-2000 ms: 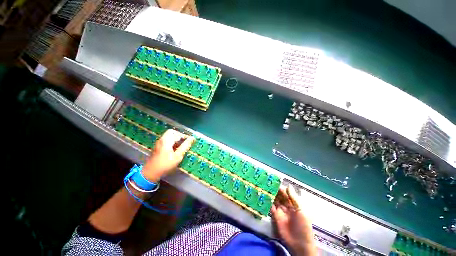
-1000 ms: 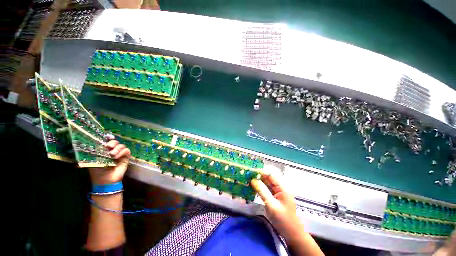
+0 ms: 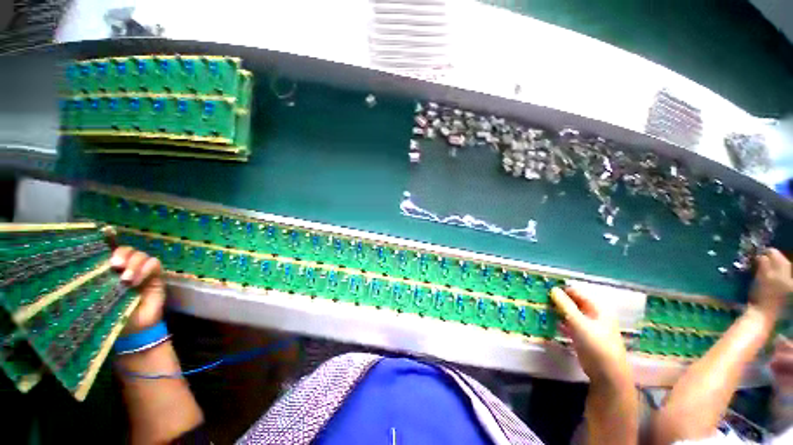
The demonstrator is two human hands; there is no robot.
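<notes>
My left hand (image 3: pixel 139 276), with a blue wrist strap (image 3: pixel 143 337), grips several green PCB panels (image 3: pixel 78 295) by their right edge, fanned apart and tilted at the far left; the picture's edge cuts them off. My right hand (image 3: pixel 591 323) is at the right end of a row of PCB panels (image 3: pixel 374 269) lying in the conveyor rail. Its thumb and index finger touch that end edge. The row shows small blue parts and yellow strips.
Stacked PCB panels (image 3: pixel 156 100) lie on the mat at upper left. A heap of silvery components (image 3: pixel 530 156) and a thin clear strip (image 3: pixel 469 222) lie on the mat, below the white ledge (image 3: pixel 522 65). Another person's hand (image 3: pixel 769 282) reaches in beside a further panel (image 3: pixel 687 323) at right.
The panel my right hand held tilted now lies flat in the rail, further right. My left hand and its panels have moved lower left. Another person's arm has come in at right.
</notes>
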